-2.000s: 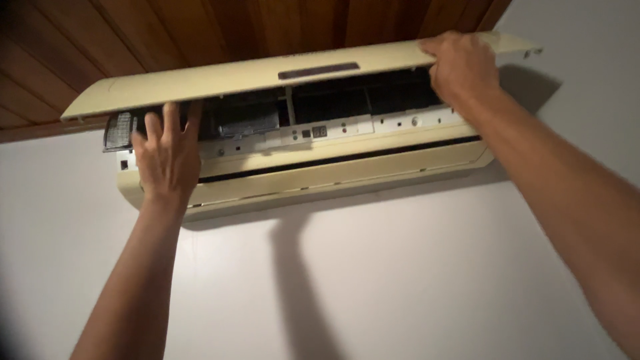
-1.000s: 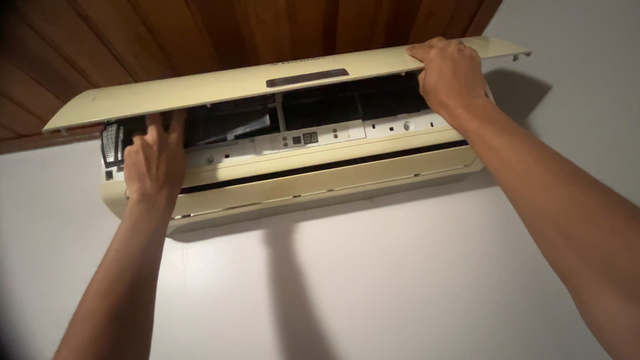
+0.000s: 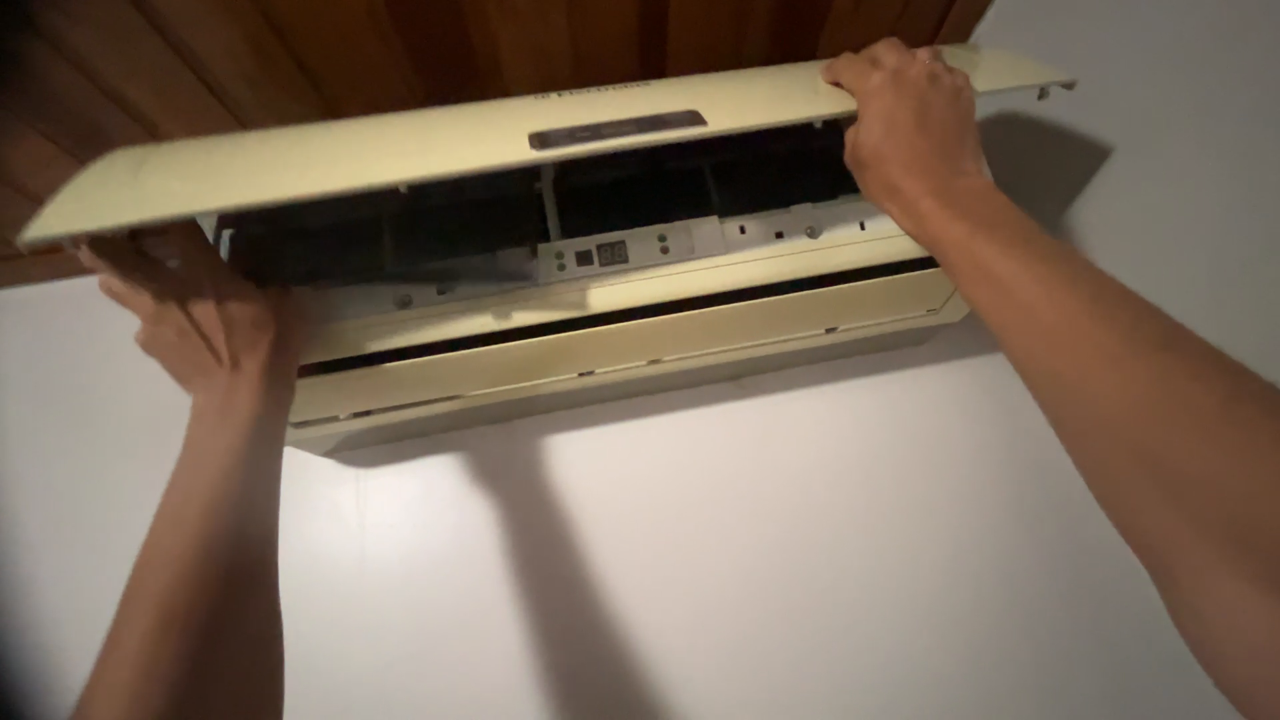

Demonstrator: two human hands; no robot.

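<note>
A yellowed split air conditioner indoor unit (image 3: 640, 350) hangs on the wall, its long front panel (image 3: 400, 150) lifted. My right hand (image 3: 905, 130) grips the panel's edge near its right end. Under the panel's left end is my left hand (image 3: 200, 310), at the left side of the unit, with its fingertips partly hidden in shadow; whether it grips anything cannot be told. Behind the raised panel lie the dark filter area (image 3: 640, 190) and a small display board (image 3: 612, 252) with indicator lights. The louver (image 3: 640, 345) runs along the lower front.
A wood plank ceiling (image 3: 330, 50) comes down close above the panel. The pale wall (image 3: 800, 520) surrounds the unit, with arm shadows across it. Small hinge tabs (image 3: 1045, 92) stick out at the panel's right end.
My left hand has moved from the front opening at the left part of the unit outward to its left end, under the panel. My right hand stays on the panel.
</note>
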